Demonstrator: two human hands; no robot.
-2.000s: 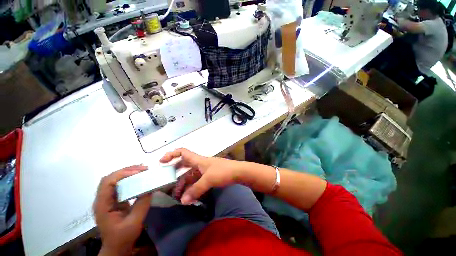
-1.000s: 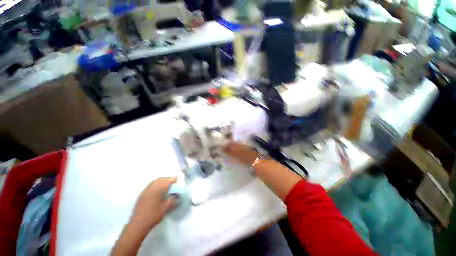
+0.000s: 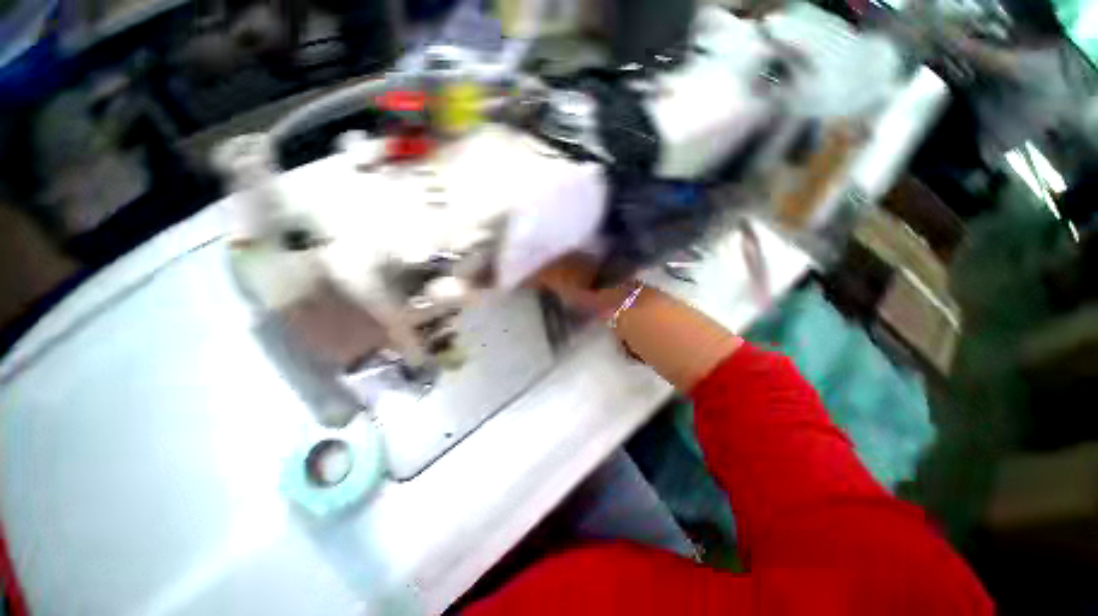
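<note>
The pale-blue tape roll point(image 3: 349, 495) lies flat on the white table, left of the sewing machine's bed, with a strip trailing toward the front edge. The off-white sewing machine point(image 3: 397, 223) stands just behind it, blurred. My right hand point(image 3: 571, 282) reaches to the machine's right side, below the white note point(image 3: 556, 214). Its fingers are blurred and partly hidden, so I cannot tell whether it holds anything. Dark scissors point(image 3: 556, 323) show partly beside this hand. My left hand is out of the picture.
A dark plaid cloth point(image 3: 656, 223) hangs over the machine. A teal fabric heap point(image 3: 861, 403) lies right of the table. Cardboard boxes point(image 3: 903, 289) stand beyond it. Red and yellow spools point(image 3: 458, 106) stand behind the machine. A red basket edge point(image 3: 10, 578) shows at far left.
The tape roll, held in my hands at first, now lies on the table. My left hand has left the picture. My right hand has moved from my lap to the machine. The view has shifted.
</note>
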